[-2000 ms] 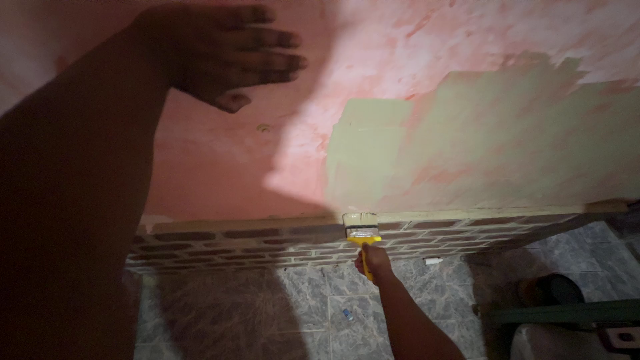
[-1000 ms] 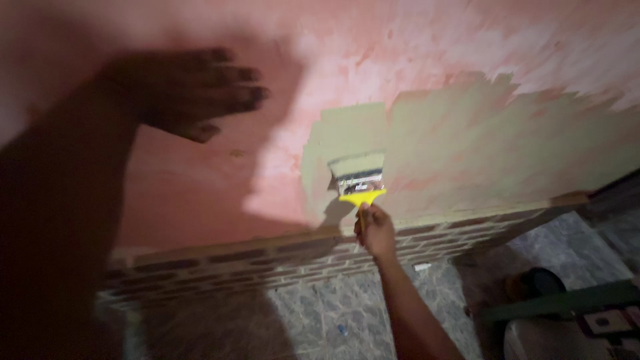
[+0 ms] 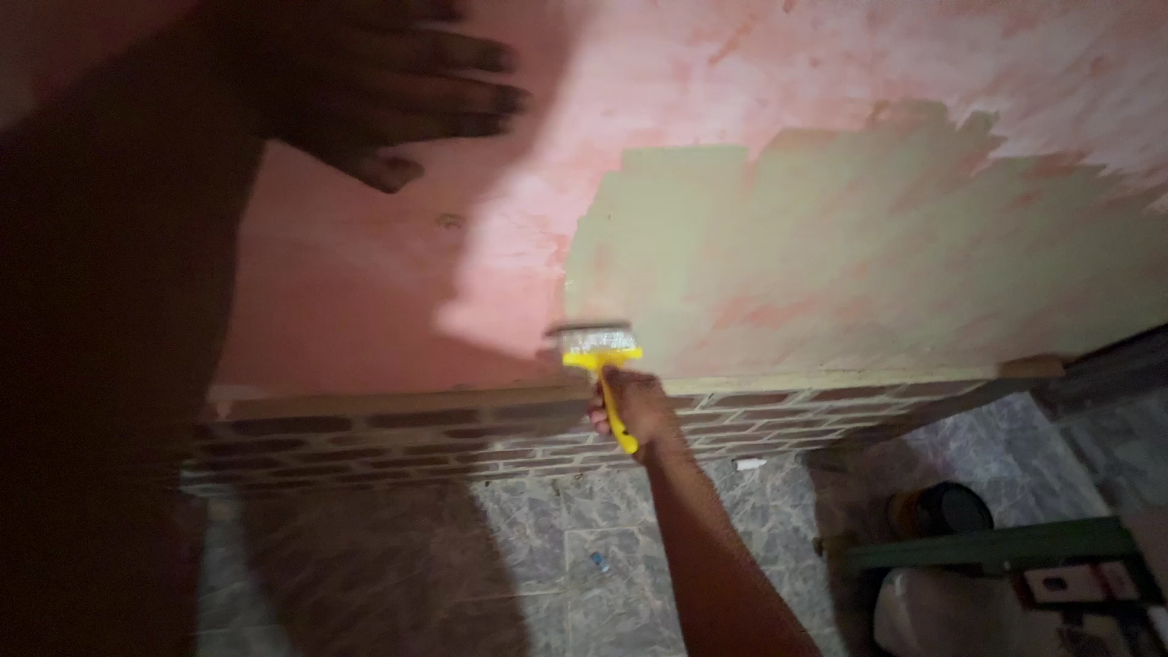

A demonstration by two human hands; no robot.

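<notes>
My right hand (image 3: 639, 411) grips the yellow handle of a wide flat paintbrush (image 3: 602, 345). Its bristles point up at the wall, low down at the left edge of a pale green painted patch (image 3: 821, 237). Around the patch the wall (image 3: 383, 301) is pink and blotchy. My left hand (image 3: 392, 91), dark in shadow, is raised at the upper left with its fingers spread and holds nothing; whether it touches the wall I cannot tell.
Below the pink wall runs a ledge (image 3: 365, 401) above a brick-patterned band (image 3: 748, 412). Grey marbled tiles (image 3: 602, 502) cover the floor, with a small white object (image 3: 750, 464) on them. A dark bucket (image 3: 949, 509) and a green bar (image 3: 995, 543) are at the lower right.
A second ago the brush was higher on the green patch; it is now lower, near the patch's left edge. Two seconds ago it was down at the ledge. The right hand keeps its grip.
</notes>
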